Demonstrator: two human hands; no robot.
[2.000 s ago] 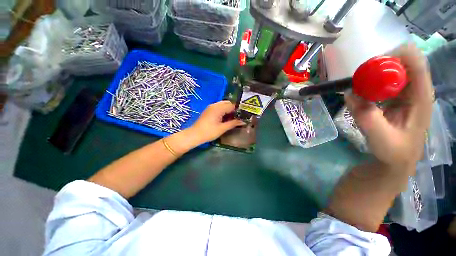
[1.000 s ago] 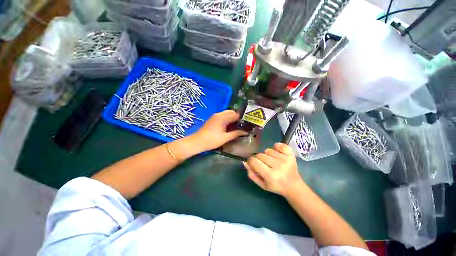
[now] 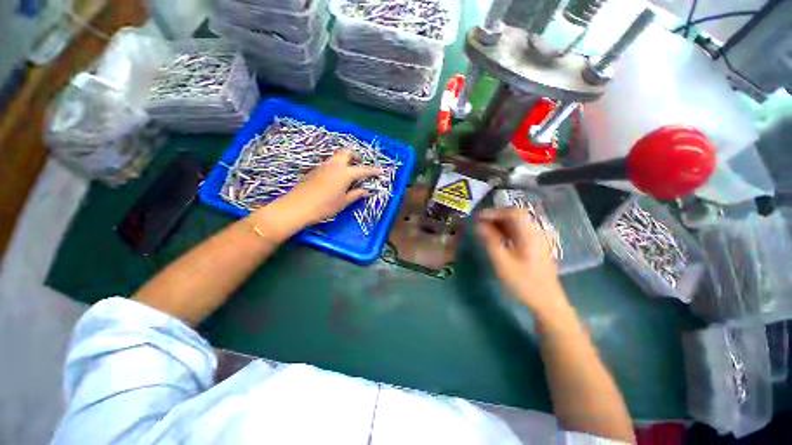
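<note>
My left hand (image 3: 332, 186) is over the blue tray (image 3: 360, 253), its fingers in the heap of metal pins (image 3: 276, 165); whether it grips a pin cannot be told. My right hand (image 3: 514, 248) is blurred, between the press and the near clear plastic box (image 3: 577, 228), fingers bent; whether it holds anything cannot be told. The press lever's red ball knob (image 3: 670, 162) is up at the right, untouched. The press fixture (image 3: 441, 218) sits under the warning label (image 3: 458, 191), above the press base plate (image 3: 419, 242). No hand is at the fixture.
A black mobile phone (image 3: 161, 205) lies left of the tray. Stacked clear boxes of pins (image 3: 388, 56) stand behind it. A crumpled plastic bag (image 3: 102, 126) is at the far left. Another clear box of pins (image 3: 648, 247) and clear containers (image 3: 728, 379) are at the right.
My left hand has moved left from the fixture into the tray's pins. My right hand has let go of the lever and moved up beside the press. The lever and red knob are raised again.
</note>
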